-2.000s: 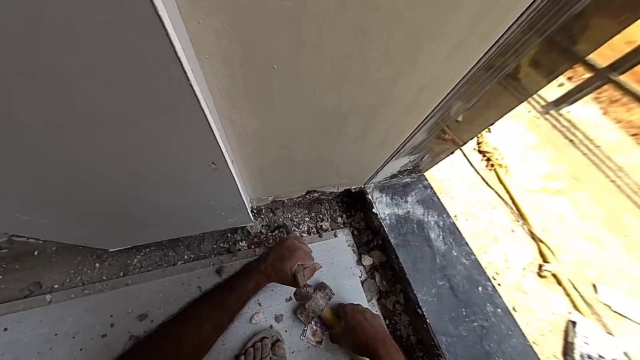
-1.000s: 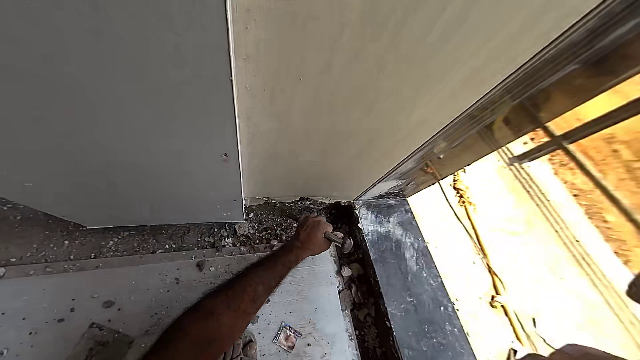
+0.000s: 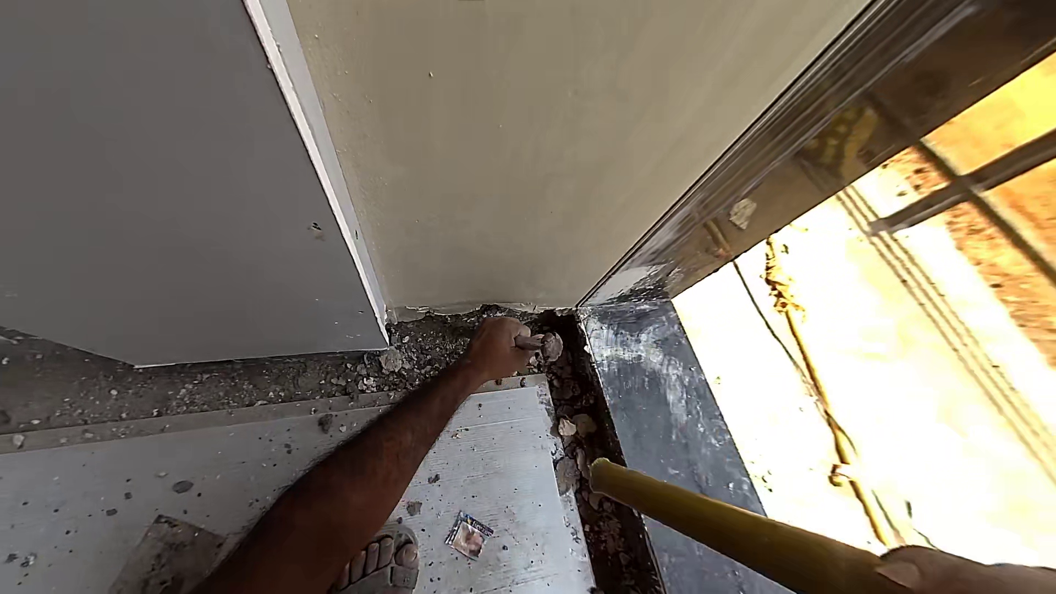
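My left hand [image 3: 497, 350] is closed around a short metal tool, likely a chisel, whose mushroomed round end [image 3: 551, 347] points right. It is at the rubble-filled gap at the foot of the beige wall [image 3: 495, 165]. At the lower right, my right hand [image 3: 932, 569] grips a yellow handle [image 3: 726, 520] that reaches up and left over the dark stone sill. Whether this handle carries a head is not visible; the end in view is bare.
A white floor tile [image 3: 495, 429] with crumbs and a small printed packet [image 3: 469, 535] lies beside my foot [image 3: 384, 561]. Broken debris [image 3: 584, 425] fills the trench along the dark stone sill [image 3: 668, 396]. A grey panel [image 3: 165, 181] stands at the left.
Two seconds ago both hands were low over the tile near broken pieces. My left hand has moved up to the wall's foot, and my right hand has moved right, with the yellow handle now plainly showing.
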